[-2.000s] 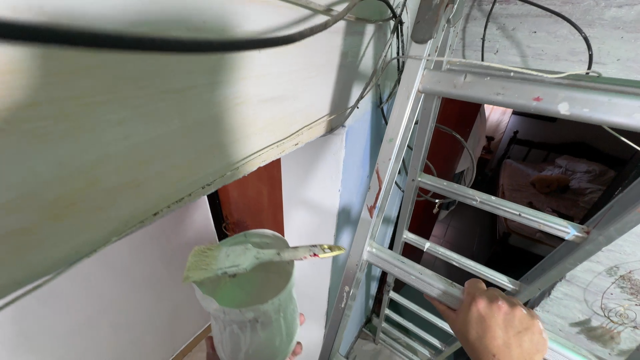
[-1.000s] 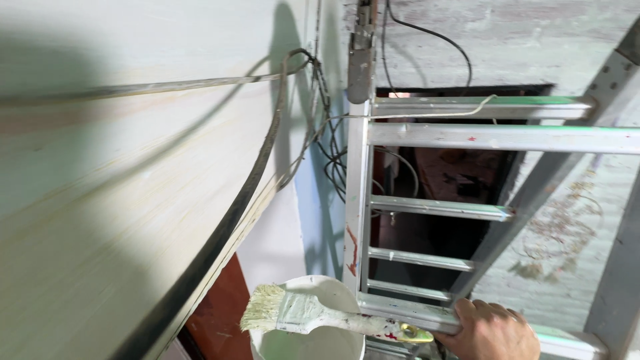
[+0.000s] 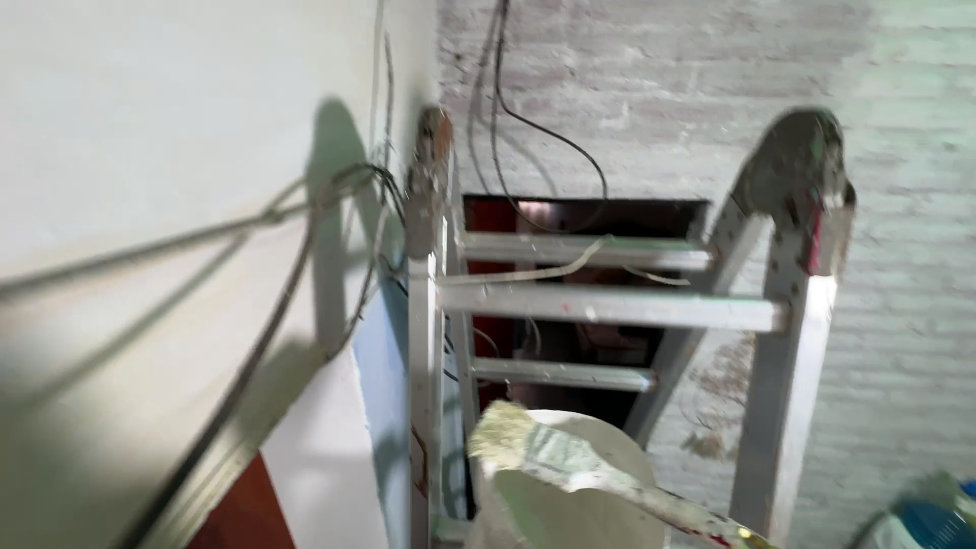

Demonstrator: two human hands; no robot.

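Note:
A white bucket point(image 3: 579, 518) with pale green paint inside is at the bottom centre, in front of the aluminium stepladder point(image 3: 610, 306). Across its mouth lies a paintbrush point(image 3: 587, 473), its paint-caked bristles toward the left and its stained handle toward the lower right. Neither my left hand nor my right hand shows in this view. What holds the bucket is hidden below the lower edge. The ladder's two top hinges stand at about mid-height, in front of the brick wall.
Loose dark cables point(image 3: 290, 282) run along the pale wall point(image 3: 191, 114) at left and bunch near the ladder's left hinge. Another black cable point(image 3: 560, 139) hangs on the painted brick wall point(image 3: 900, 305). An opening point(image 3: 595, 343) shows behind the rungs. Blue items point(image 3: 934, 522) are at lower right.
My right hand, on a ladder rung in both earlier frames, is out of view. My left hand, seen at the bucket two seconds ago, is also out of view. The view has tilted up, showing the ladder's top.

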